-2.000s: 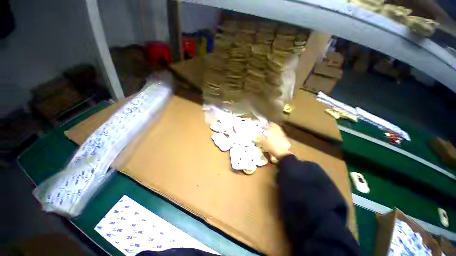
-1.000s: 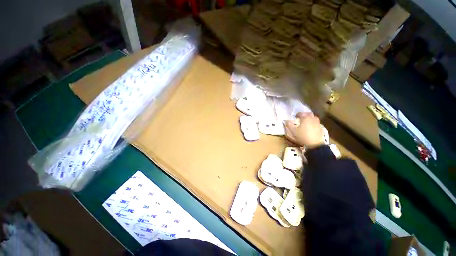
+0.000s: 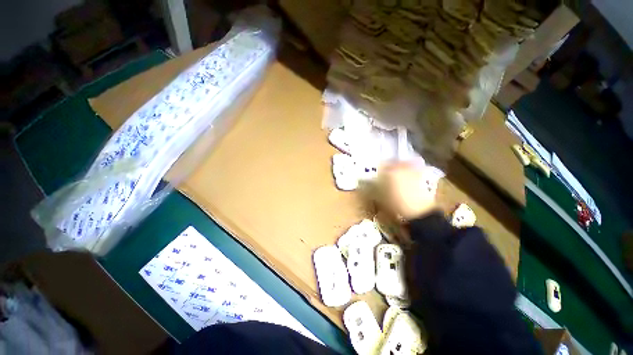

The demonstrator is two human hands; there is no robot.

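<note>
White to cream plastic housings (image 3: 332,275) lie loose on the brown cardboard sheet (image 3: 239,166), several in a pile toward the front edge and a few farther back by crumpled white packing sheets (image 3: 361,128). My right hand (image 3: 404,191) is blurred over the pile between these groups; whether it holds a housing cannot be seen. My left hand is not in view; only a dark sleeve shows at the bottom edge.
A printed sticker sheet (image 3: 215,281) lies on the green table at front left. A clear bag of sticker sheets (image 3: 166,125) lies at left. A tall tan stack (image 3: 423,62) stands at back. A single housing (image 3: 553,295) lies on the green belt at right. A carton with white plastic is at lower left.
The housings have spread from the back pile toward the front edge of the cardboard. My right hand has moved a little left and down since a second ago. The camera view has shifted.
</note>
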